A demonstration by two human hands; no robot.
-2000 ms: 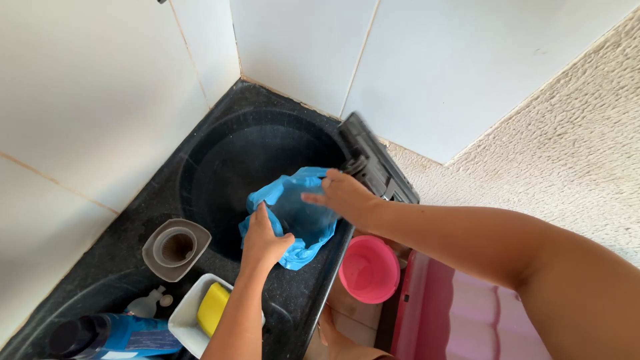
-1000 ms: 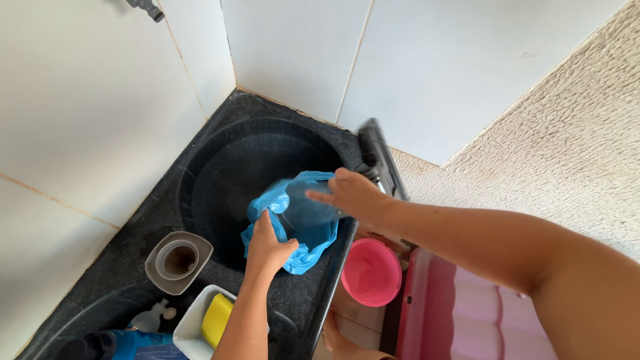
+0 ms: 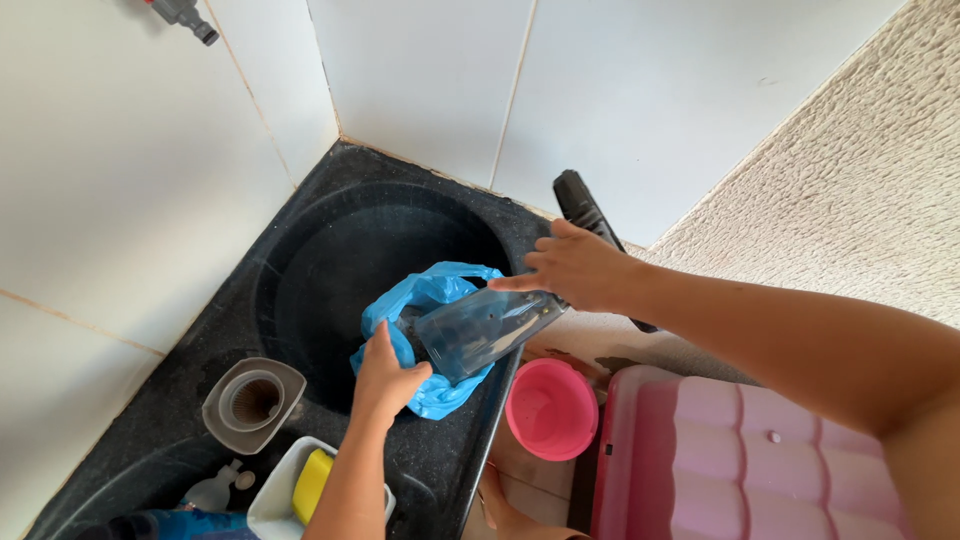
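Note:
A blue plastic bag (image 3: 442,401) hangs with its mouth open over the near right edge of a black basin (image 3: 337,277). My left hand (image 3: 386,375) grips the bag's near left rim, thumb and finger on the plastic. My right hand (image 3: 574,266) holds a clear plastic container (image 3: 480,330), tilted so that its far end points down into the bag's mouth. A dark grey plastic part (image 3: 589,210) sticks out beyond the right hand and looks joined to the container. Some dark grey matter (image 3: 410,322) shows inside the bag, beside the container's end. The right palm is hidden.
A grey holder with a round filter-like piece (image 3: 255,401) sits on the black counter's left. Near it are a white tub (image 3: 274,487) with a yellow sponge (image 3: 311,484) and bottles. A pink bucket (image 3: 551,409) and a pink-roofed box (image 3: 750,457) stand below right. A hose fitting (image 3: 195,26) juts from the wall.
The clear container, blurred and mostly over the bag before, now shows plainly with its end in the bag's mouth. The dark part by my right hand has changed its angle. My left hand stays on the bag.

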